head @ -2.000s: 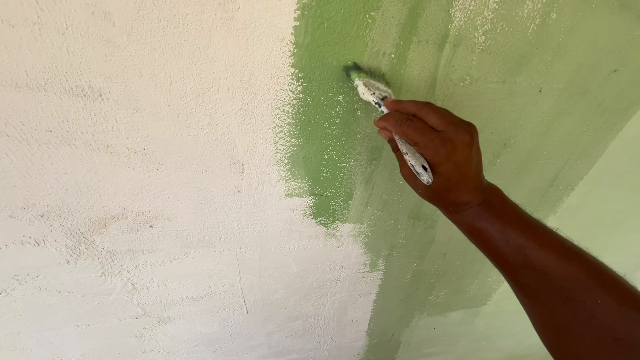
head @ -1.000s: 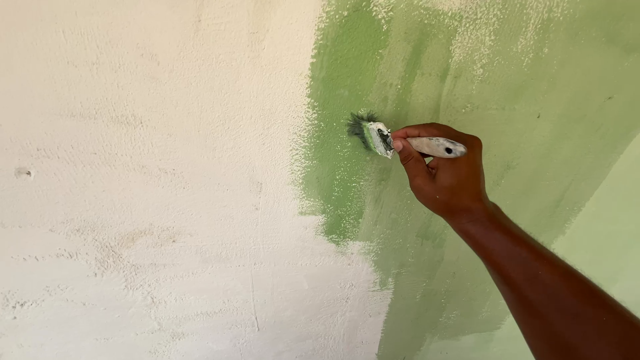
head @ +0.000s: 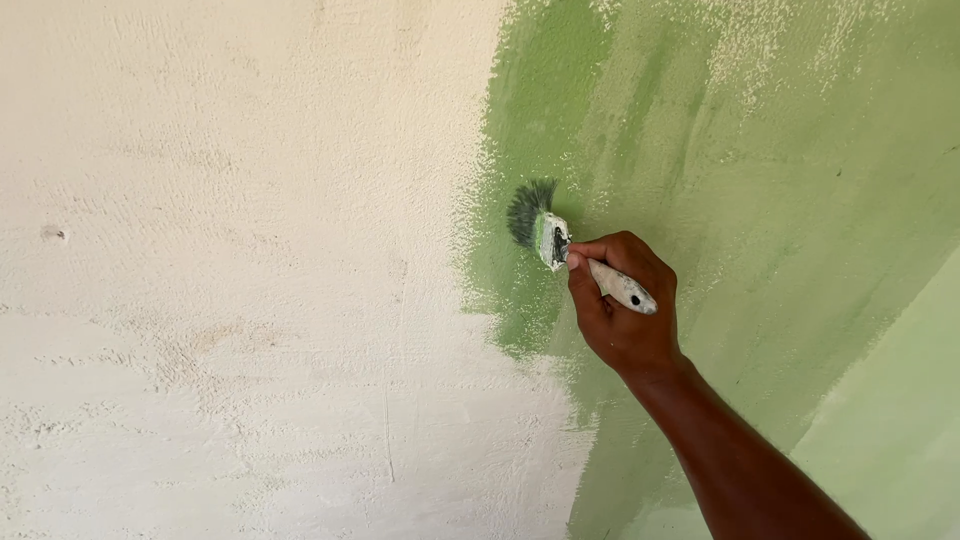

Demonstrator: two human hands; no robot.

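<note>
My right hand (head: 630, 300) grips a paintbrush (head: 555, 240) near the base of its pale, paint-spattered handle, thumb and index finger pinching it. The dark bristles point up and left and fan out against a strip of darker green paint (head: 540, 112) on the wall. White and green paint coats the ferrule. The handle's end, with a dark hole in it, points down to the right across my hand. My left hand is out of view.
The rough wall is off-white (head: 262, 225) on the left, with a small pit (head: 52, 232) at far left and a thin vertical line low down. Streaky green paint (head: 787, 247) covers the right side, and a paler green area (head: 900, 420) lies at lower right.
The brush has turned in my right hand from a steeper tilt. Against the wall's paint edge, the bristles were higher two seconds ago and are lower now. The view has shifted slightly.
</note>
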